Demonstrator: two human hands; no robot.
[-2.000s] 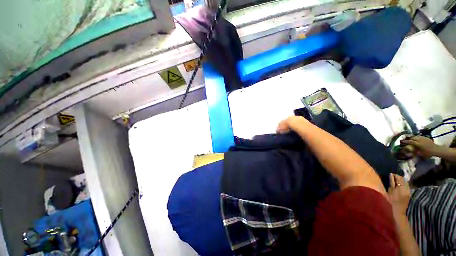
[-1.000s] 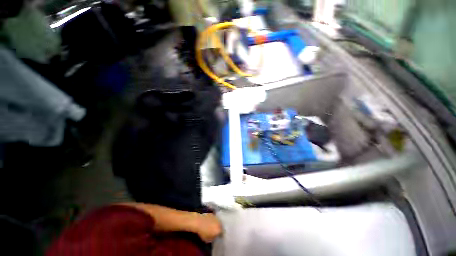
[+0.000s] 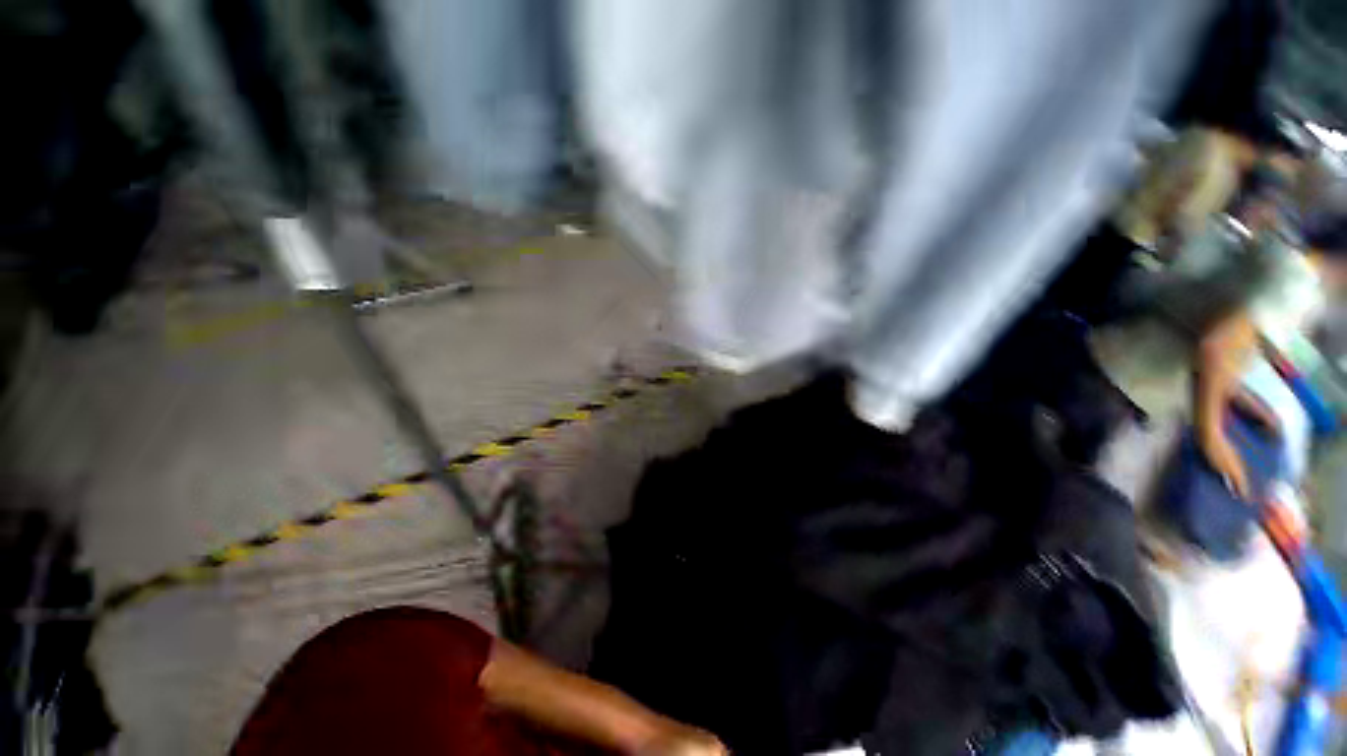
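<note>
My left hand (image 3: 680, 739) is at the bottom edge, partly cut off, at the end of a bare forearm below a dark red sleeve. It is by the lower left edge of a large mass of black garments (image 3: 827, 561); whether it touches them or holds anything cannot be told. Pale blue-grey garments (image 3: 960, 177) hang blurred above the black mass and overlap its top. My right hand is not in view.
A thin metal rack post (image 3: 387, 387) slants down at the left. Yellow-black striped tape (image 3: 429, 480) crosses the grey floor (image 3: 266, 428). At the right, a blurred person's arm (image 3: 1214, 392) shows near white and blue surfaces.
The view has swung from the white table, past the blue-lined compartment, to hanging garments and the floor. My right hand, earlier on the dark garment, has left view. My left forearm remains low.
</note>
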